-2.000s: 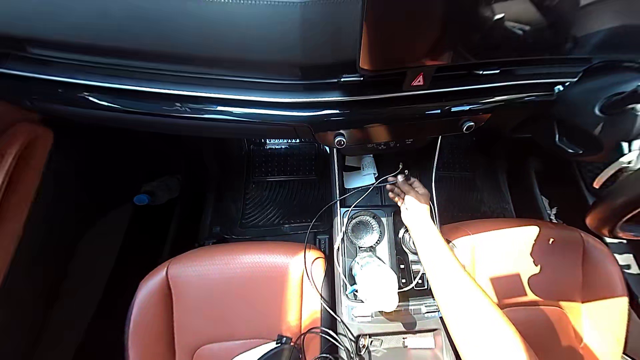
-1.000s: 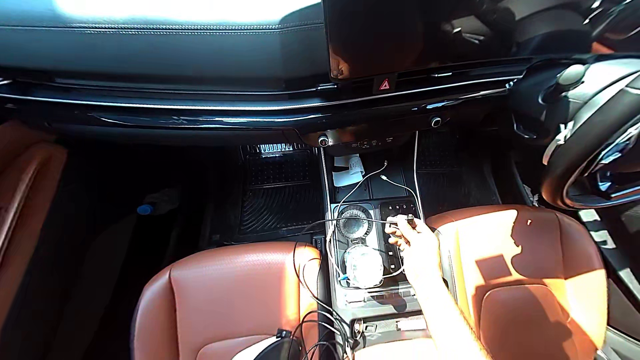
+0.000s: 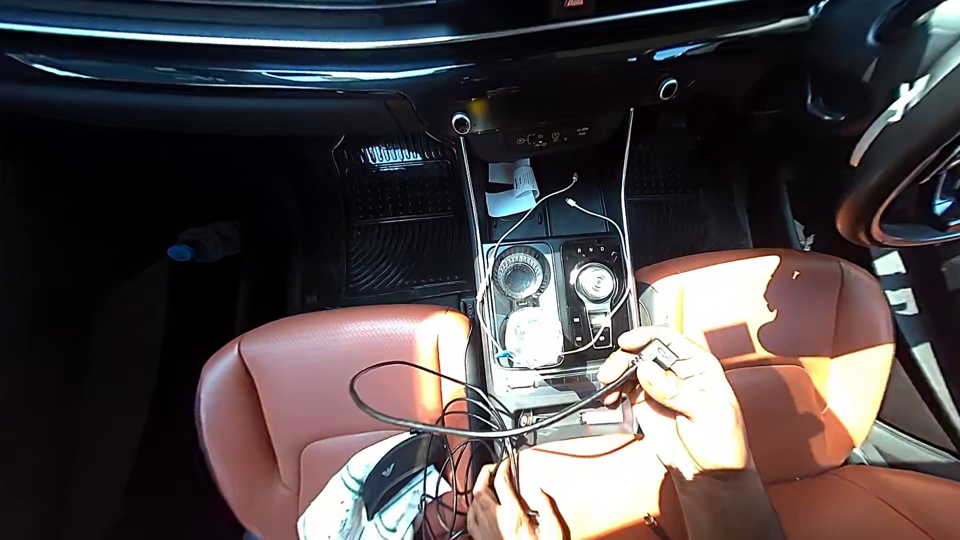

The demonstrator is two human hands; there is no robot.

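My right hand (image 3: 675,382) grips the plug end of a black cable (image 3: 480,433) between thumb and fingers, above the front edge of the right seat. From the plug the cable curves left in a loop to a tangled bundle. My left hand (image 3: 514,502) is at the bottom centre with its fingers closed on that bundle, above the tan armrest. A white cable (image 3: 619,225) lies over the centre console; its two ends rest near the tray, clear of both hands.
The console holds a rotary gear dial (image 3: 596,282), a cup holder (image 3: 520,276) and a clear plastic-looking item (image 3: 534,336). White paper (image 3: 512,187) lies in the front tray. A cap (image 3: 401,472) rests on the left seat (image 3: 330,375). A blue-capped bottle (image 3: 210,244) lies at far left. The steering wheel (image 3: 870,180) stands right.
My right hand has drawn back from the console toward me, now with the black cable's plug plainly in it. My left hand has come into view on the cable bundle. The view has tilted downward.
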